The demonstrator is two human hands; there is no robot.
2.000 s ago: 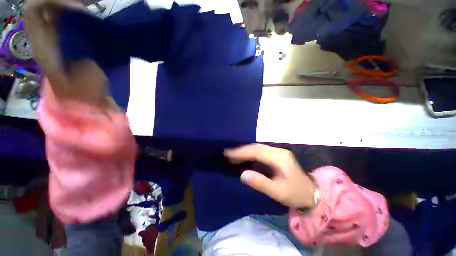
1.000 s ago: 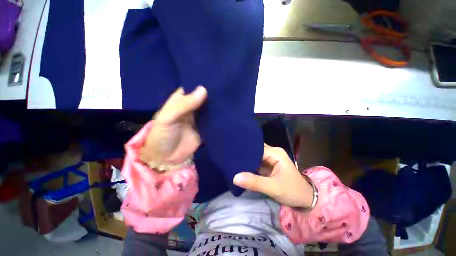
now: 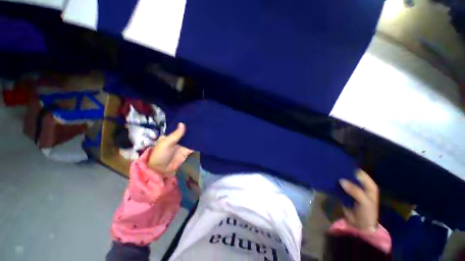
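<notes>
A long navy cut piece (image 3: 265, 140) is stretched sideways over my lap, below the table's front edge. My left hand (image 3: 168, 149) holds its left end, with the thumb on top. My right hand (image 3: 362, 196) holds its right end; the fingers are a little blurred. A wide navy panel (image 3: 285, 46) lies on the white table and reaches its front edge. A narrower navy piece (image 3: 115, 15) lies on the table at the upper left. The needle area is out of view.
An open cardboard box (image 3: 110, 137) with white and maroon cloth stands below the table at left. A blue frame (image 3: 71, 106) and brown box (image 3: 56, 126) are beside it. The white table (image 3: 403, 107) runs to the right. Navy cloth (image 3: 420, 237) lies at the lower right.
The view has tilted and moved lower. My hands have moved apart, and the navy piece now stretches crosswise between them instead of hanging down from the table.
</notes>
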